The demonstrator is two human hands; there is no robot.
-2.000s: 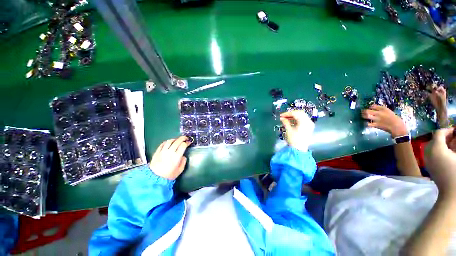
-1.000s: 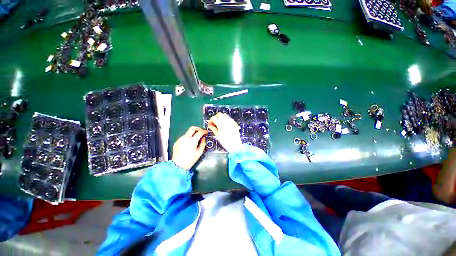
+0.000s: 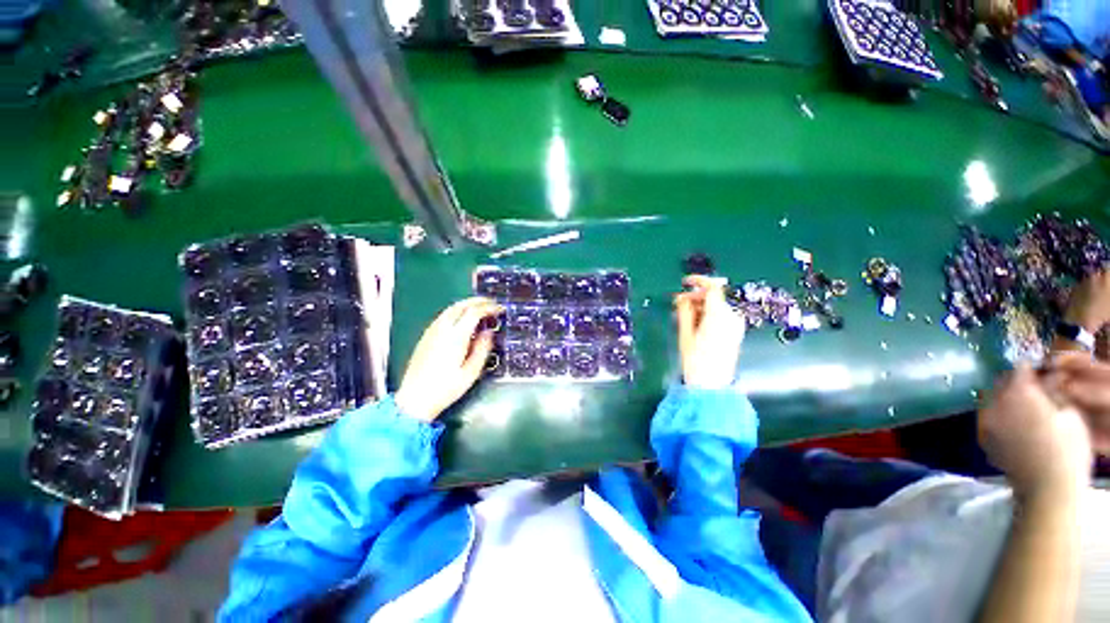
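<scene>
A clear-and-dark blister tray (image 3: 555, 324) lies on the green bench in front of me, with dark round shapes in its pockets. My left hand (image 3: 448, 361) rests at the tray's left edge, fingertips over its left column; whether it holds a module cannot be told. My right hand (image 3: 710, 331) is at the left side of the loose module pile (image 3: 769, 304), fingertips close together and pointing down; whether a part is between them is too small to tell. A single black part (image 3: 698, 264) lies just above the right fingertips.
Stacked trays (image 3: 278, 335) and another stack (image 3: 95, 408) stand at left. A metal post (image 3: 396, 134) rises behind the tray, a thin white stick (image 3: 536, 242) by its base. Larger module heaps (image 3: 1035, 274) and another person's hands (image 3: 1037, 420) are at right.
Since one second ago my right hand has left the tray and moved right to the module pile. My left hand stays at the tray's left edge. The neighbour's hands have come into view.
</scene>
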